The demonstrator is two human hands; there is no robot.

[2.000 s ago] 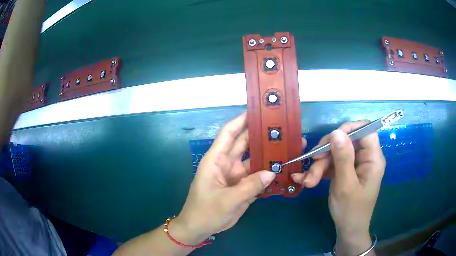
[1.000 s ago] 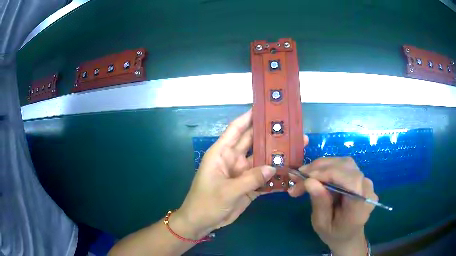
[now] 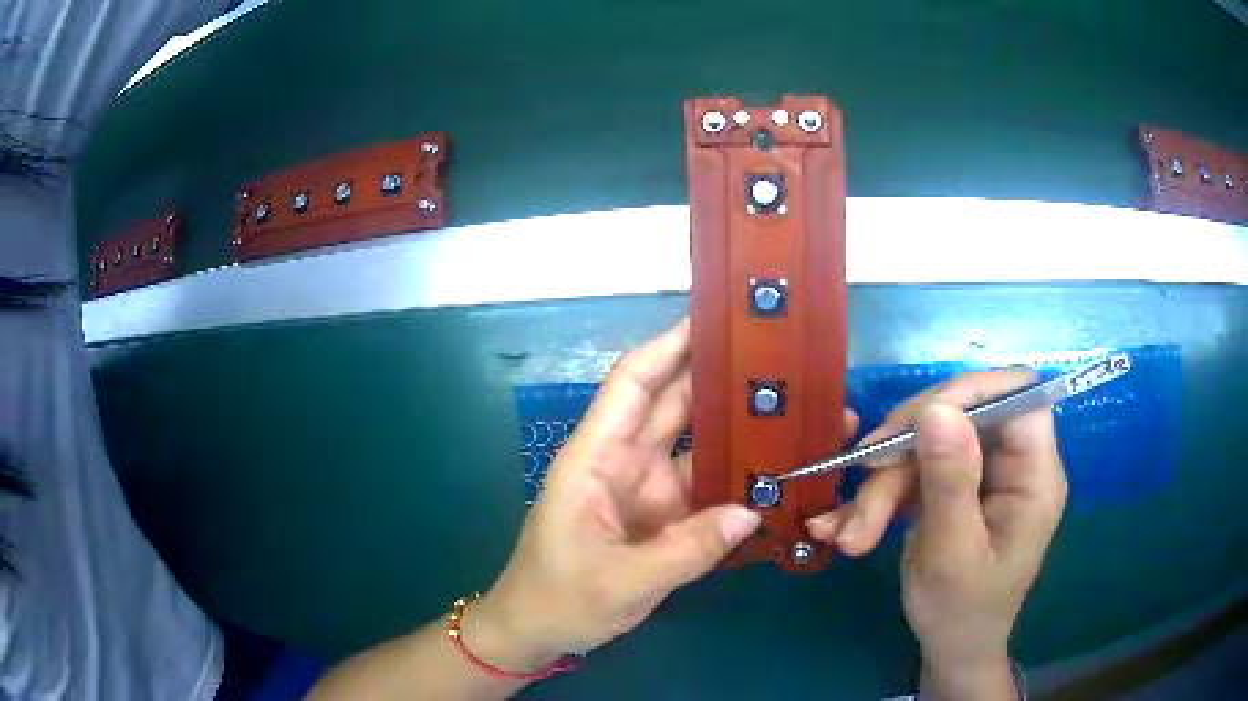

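My left hand (image 3: 602, 507) holds a red-brown fixture (image 3: 808, 315) upright above the bench, thumb near its lower end. Several round components sit in a row in it, each with a silver-grey centre in a dark square seat. My right hand (image 3: 972, 527) holds silver tweezers (image 3: 985, 416). Their tip touches or nearly touches the lowest component (image 3: 764, 492). Whether a ring is at the tip is too small to tell. A blue ring sheet (image 3: 1122, 445) lies on the bench behind both hands, partly hidden by them.
The green bench (image 3: 301, 479) has a white strip (image 3: 548, 260) across it. Two more fixtures lie at the left, one nearer (image 3: 342, 226) and one farther (image 3: 134, 256). Another (image 3: 1198, 203) is cut off at the right edge. A person's grey sleeve or clothing (image 3: 123, 452) fills the left edge.
The tweezers swung from pointing down to the right back to pointing up, their tip at the lowest component. The fixtures on the bench shifted right in view. My left hand keeps its hold.
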